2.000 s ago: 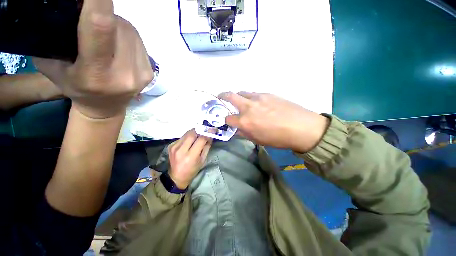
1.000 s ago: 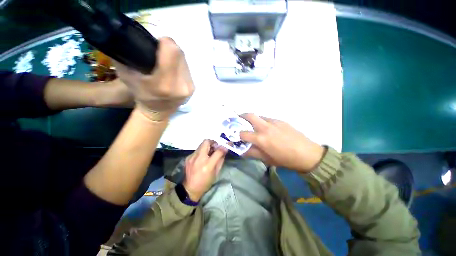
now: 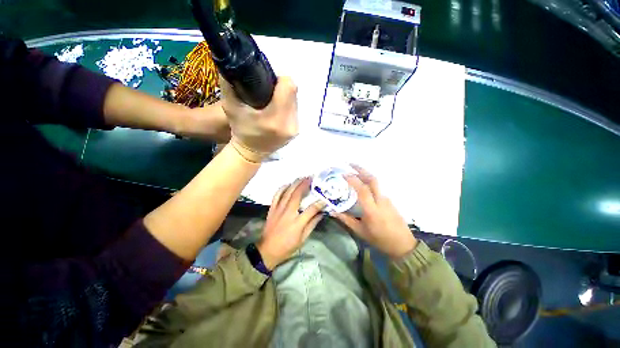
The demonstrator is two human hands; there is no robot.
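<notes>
A white cup-shaped plastic housing [image 3: 334, 185] is held at the front edge of the white sheet, its recessed inside facing up, with a small dark part at its lower left side. My left hand [image 3: 289, 221] grips the housing's lower left side with its fingertips. My right hand [image 3: 374, 212] holds the right side, fingers along the rim and thumb below. Whether a small part is between my fingertips cannot be told.
A coworker's hand [image 3: 262, 126] holds a black electric screwdriver [image 3: 246, 68] close at the left. Behind are a grey screw feeder [image 3: 370, 68], orange wire leads [image 3: 197, 76] and white pieces [image 3: 128, 62]. A round black stool [image 3: 508, 299] stands lower right.
The view has shifted, showing more of the bench's back. My left hand has moved up against the housing, and my right fingers have moved from its inside to its rim.
</notes>
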